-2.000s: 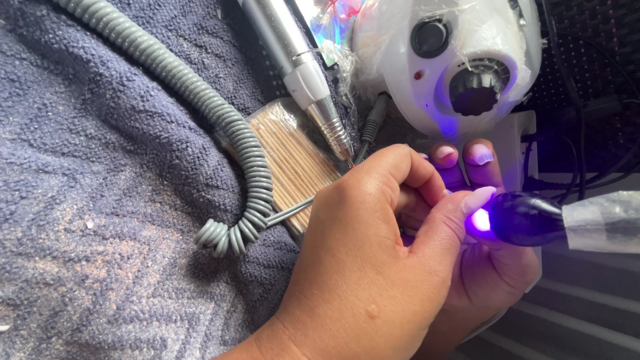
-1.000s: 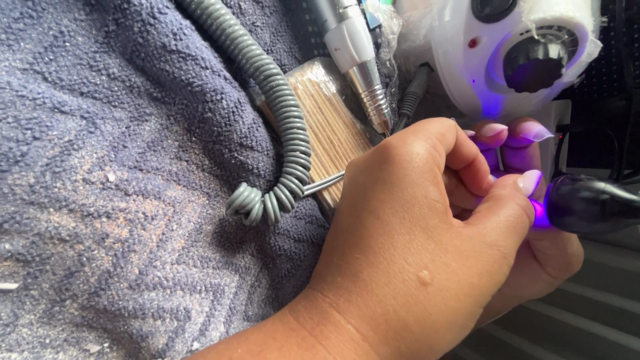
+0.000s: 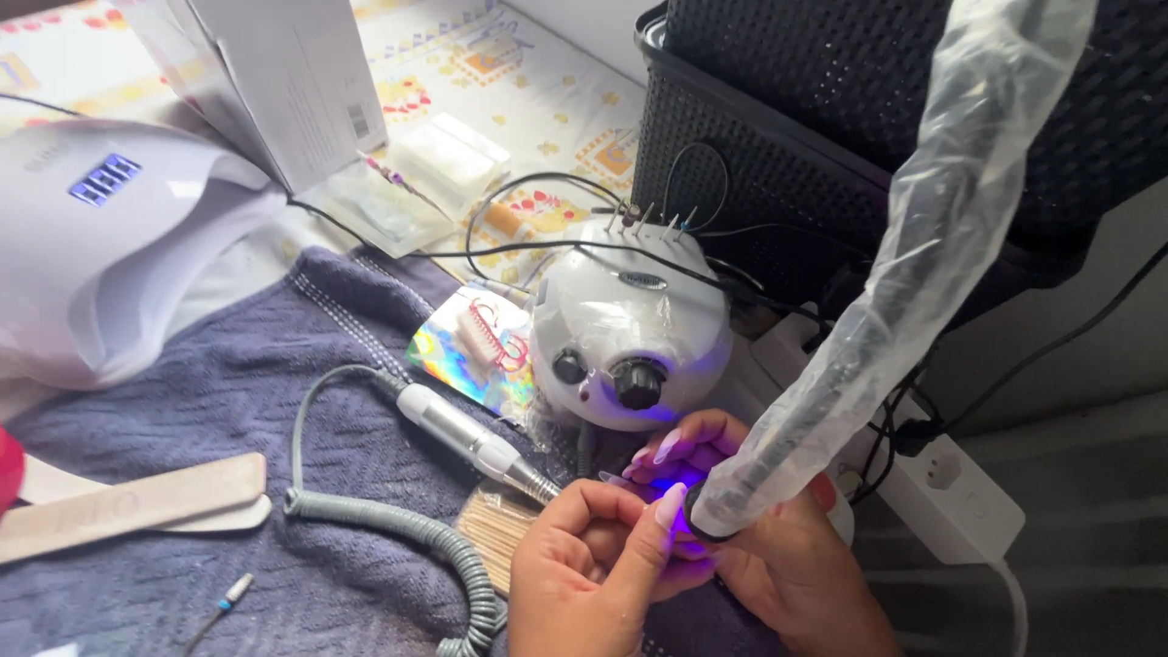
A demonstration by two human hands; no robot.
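Observation:
My left hand [image 3: 584, 570] is at the lower middle, fingers curled and thumb raised beside the glowing tip of a small lamp. Against it from the right is my right hand [image 3: 794, 566], its fingers bent and long pale nails showing. Their fingertips meet in violet light; whether either grips anything there is hidden. The plastic-wrapped gooseneck lamp [image 3: 876, 319] comes down from the upper right, its black head [image 3: 701, 513] between the hands. Just behind them stands a white nail drill machine [image 3: 630, 319] with black knobs. The drill handpiece [image 3: 465, 436] lies to the left, near wooden sticks [image 3: 497, 529].
A white nail lamp [image 3: 119, 228] and a white box [image 3: 292, 91] stand at the left and back. Nail files [image 3: 137, 506] and a drill bit [image 3: 235, 591] rest on the blue towel [image 3: 365, 584]. Black woven baskets [image 3: 757, 137], cables and a power strip [image 3: 958, 502] are to the right.
The view has widened a lot, showing more of the table. Both hands remain together at the violet light. Thin metal shafts seen by my left hand earlier no longer show.

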